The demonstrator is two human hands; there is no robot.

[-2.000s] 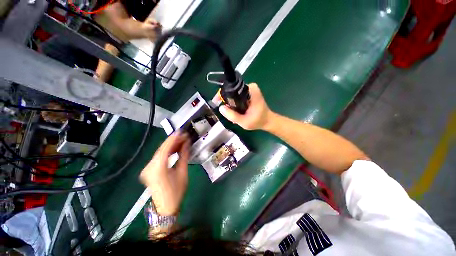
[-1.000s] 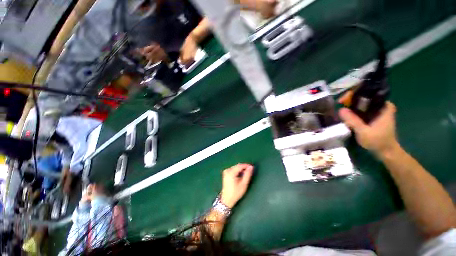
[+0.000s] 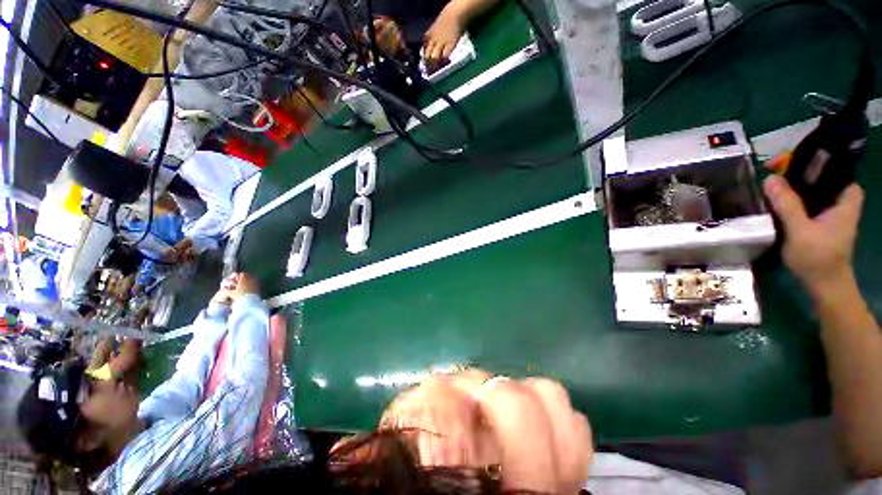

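My right hand [image 3: 822, 232] at the right is closed around the black electric screwdriver [image 3: 830, 160], which has an orange patch and a thick cord. Just left of it stands the white screw feeder [image 3: 658, 247], its tray holding a heap of screws [image 3: 658, 208]. Its front ledge [image 3: 689, 290] carries small brassy parts. My left hand [image 3: 493, 430] is large and near the camera at the bottom centre, its fingers curled. Whether it holds anything cannot be seen.
Several white looped housings [image 3: 359, 224] lie on the green belt [image 3: 464, 290] at the left, and others [image 3: 682, 31] at the top right. A metal upright [image 3: 592, 68] stands behind the feeder. Black cables cross the top. A person in light blue [image 3: 232, 363] sits at the left; another person's hand [image 3: 443, 37] is at the top.
The view has swung left, so the feeder appears further right. My left hand has moved away from the feeder and come close to the camera. The screwdriver stays in my right hand.
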